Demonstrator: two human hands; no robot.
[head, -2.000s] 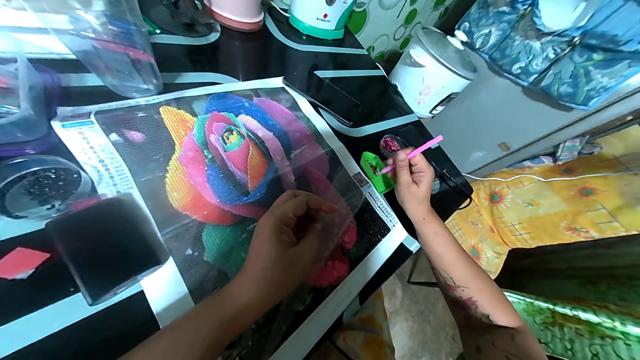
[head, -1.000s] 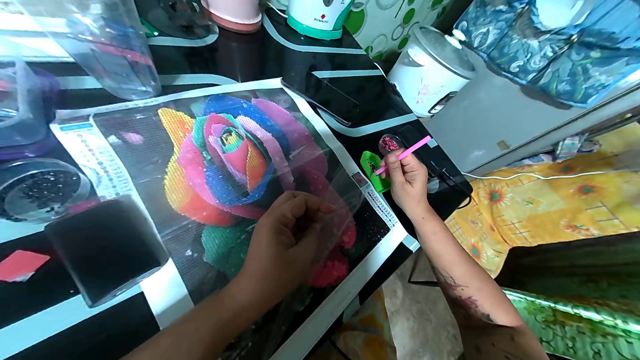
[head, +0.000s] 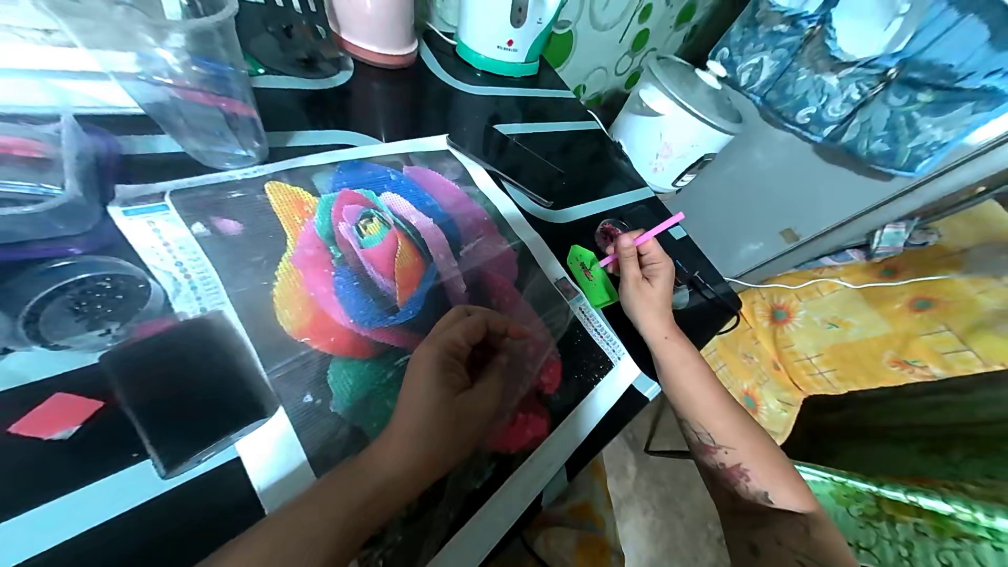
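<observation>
A diamond painting canvas of a multicoloured rose [head: 370, 260] lies on the black table. Over its lower right part, my left hand [head: 465, 370] pinches the edge of a clear plastic cover film [head: 524, 354]. In my right hand [head: 646, 276] is a pink applicator pen [head: 657, 230], its tip down at a small green tray [head: 591, 276] that holds dark beads. Behind that tray, close to my right fingers, is a small round container of reddish beads [head: 610, 232].
A dark phone-like slab [head: 504, 169] lies at the canvas's top right edge. A rice cooker [head: 673, 122], an electric kettle [head: 508, 35] and a clear pitcher [head: 189, 87] stand behind. Clear tubs, a black rectangular object [head: 189, 390] and a red square [head: 55, 416] are at left.
The pink pen and my right hand have shifted slightly over the green tray, and the pen's tilt has varied. My left hand has stayed in place on the film.
</observation>
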